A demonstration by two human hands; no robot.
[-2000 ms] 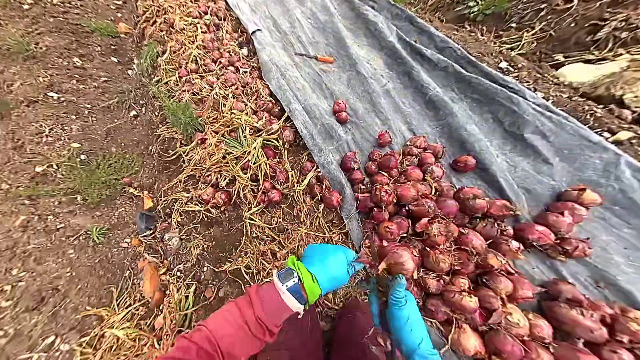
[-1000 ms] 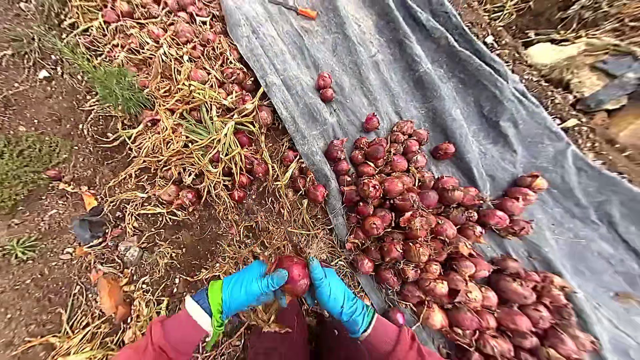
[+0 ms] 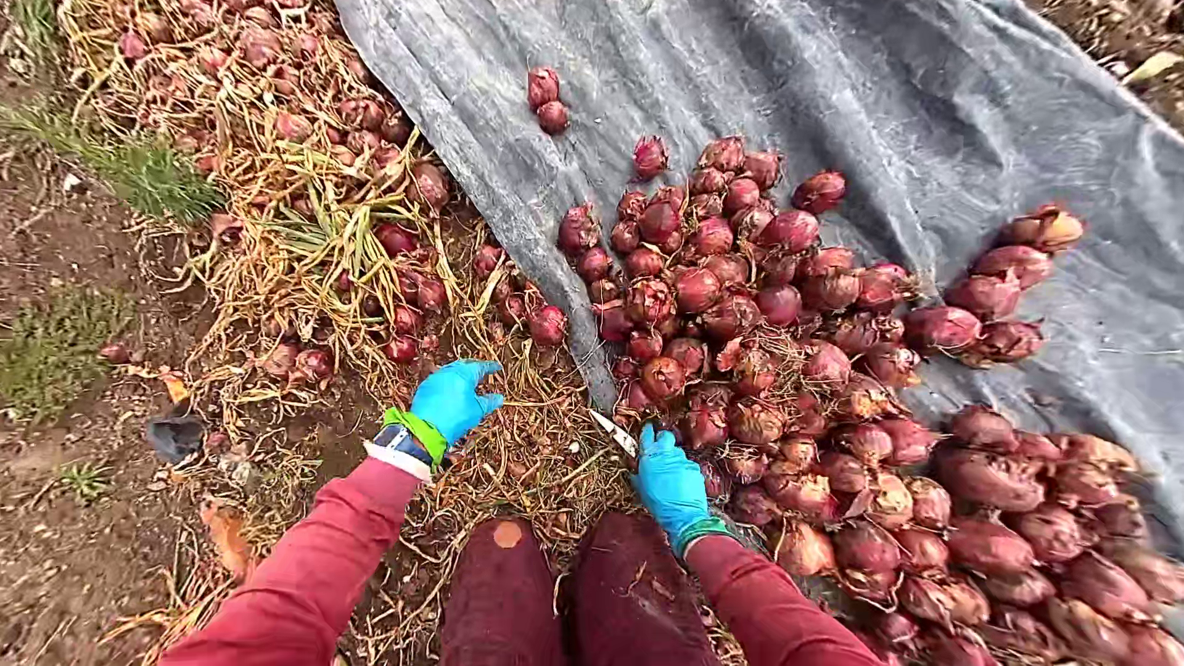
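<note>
My left hand [image 3: 456, 400], in a blue glove with a watch at the wrist, is spread in the air above dry onion tops, holding nothing. Pointed metal blades, which look like snips [image 3: 614, 433], stick out from my blue-gloved right hand [image 3: 670, 479]; the handle is hidden in the fist. That hand is beside the left edge of a big pile of trimmed red onions [image 3: 731, 314] on a grey fabric sheet [image 3: 740, 74]. Left of the sheet, red onions [image 3: 548, 326] with withered leaves [image 3: 324, 240] lie on the soil.
Two onions [image 3: 546, 97] lie apart on the sheet, above the pile. Larger red onions [image 3: 990, 546] are heaped at the lower right. My knees [image 3: 504, 592] are at the bottom edge. Green weeds [image 3: 65, 347] and a dark scrap [image 3: 174, 435] lie on the soil at left.
The onion held between both hands one second ago is out of them. My hands have moved apart, and the blades at my right hand now show. The view has shifted closer to the pile.
</note>
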